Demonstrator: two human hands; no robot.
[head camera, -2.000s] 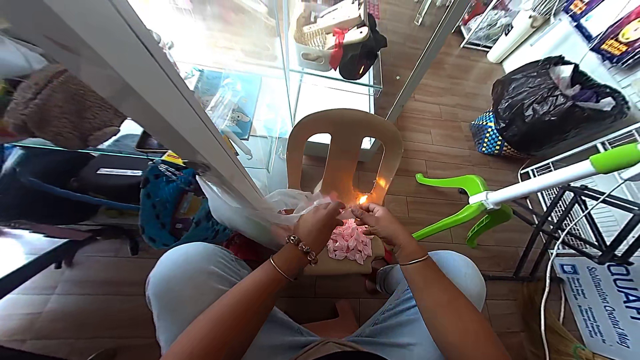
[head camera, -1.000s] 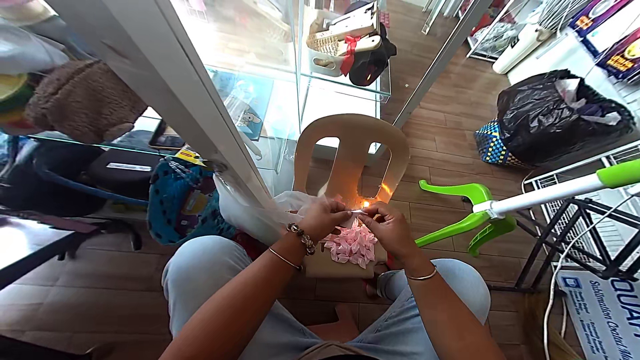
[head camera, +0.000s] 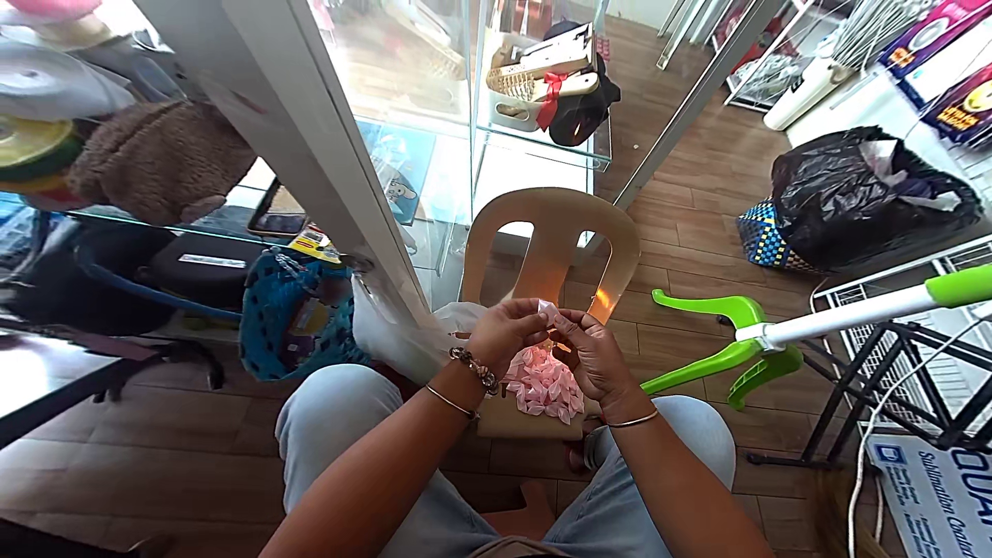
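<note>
Between the fingertips of my left hand (head camera: 508, 333) and my right hand (head camera: 593, 353) is a small folded pink ribbon piece (head camera: 549, 311), pinched from both sides. Just below, a pile of similar pink folded pieces (head camera: 545, 385) lies on the seat of a tan plastic chair (head camera: 564, 205), whose back stands beyond my hands. An orange glow shows on the chair back and behind my right fingers; its source is mostly hidden by them.
A glass display case with a white metal frame (head camera: 310, 132) stands at left, near a teal woven basket (head camera: 256, 333). Green tripod legs (head camera: 717, 310), a black plastic bag (head camera: 845, 201) and a black metal stand (head camera: 876, 364) are at right. My knees flank the chair seat.
The bright flame seen at my fingertips in the earlier frames is now largely behind my right fingers. The pink piece is raised, and my hands have turned around it.
</note>
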